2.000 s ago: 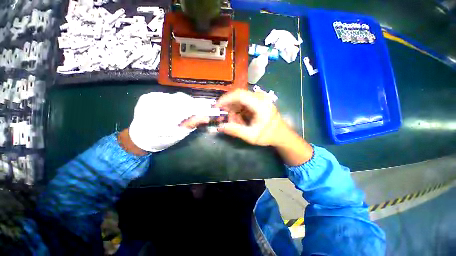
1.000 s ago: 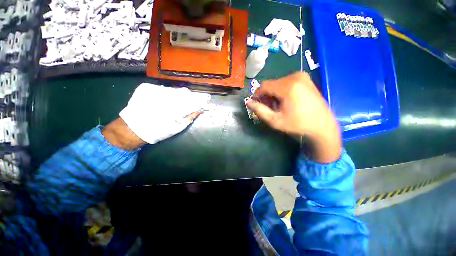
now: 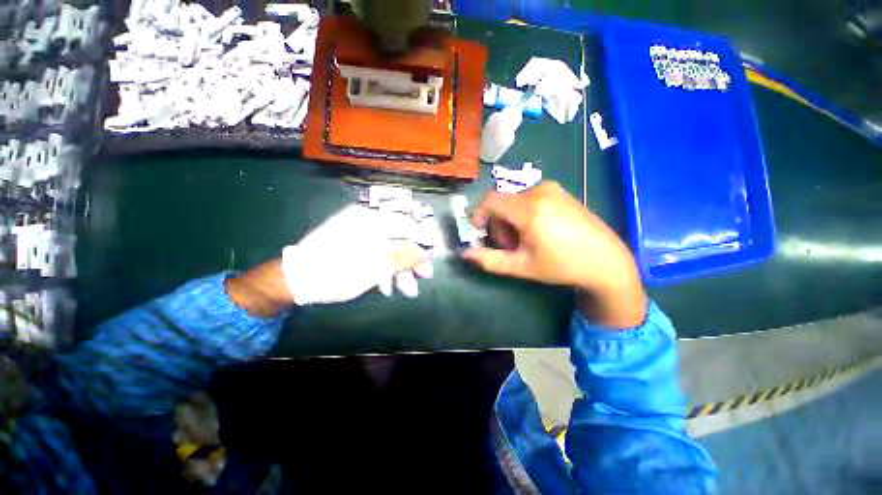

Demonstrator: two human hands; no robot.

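Observation:
My left hand (image 3: 348, 256), in a white glove, holds several white plastic parts (image 3: 396, 203) that stick out past its fingers toward the press. My right hand (image 3: 551, 237), bare, is just right of it with thumb and index finger on a small white and dark piece (image 3: 462, 220). The exact contact is blurred. A few white parts (image 3: 516, 177) lie on the mat above my right hand. The orange base (image 3: 387, 140) holds a silvery-white fixture (image 3: 392, 91) under the dark press head (image 3: 392, 24).
A dark tray heaped with white parts (image 3: 208, 72) is left of the press; pocketed trays (image 3: 39, 184) are far left. A whitish bottle (image 3: 500, 133), light blue cylinder (image 3: 513, 98), crumpled wipe (image 3: 553, 85) and loose white part (image 3: 601, 130) lie right. A blue tray (image 3: 689, 179) holds assemblies (image 3: 690, 67).
My right hand has moved left from the loose parts on the mat to beside my left hand, now with a small piece in its fingers. White parts now show beyond my left hand's fingers.

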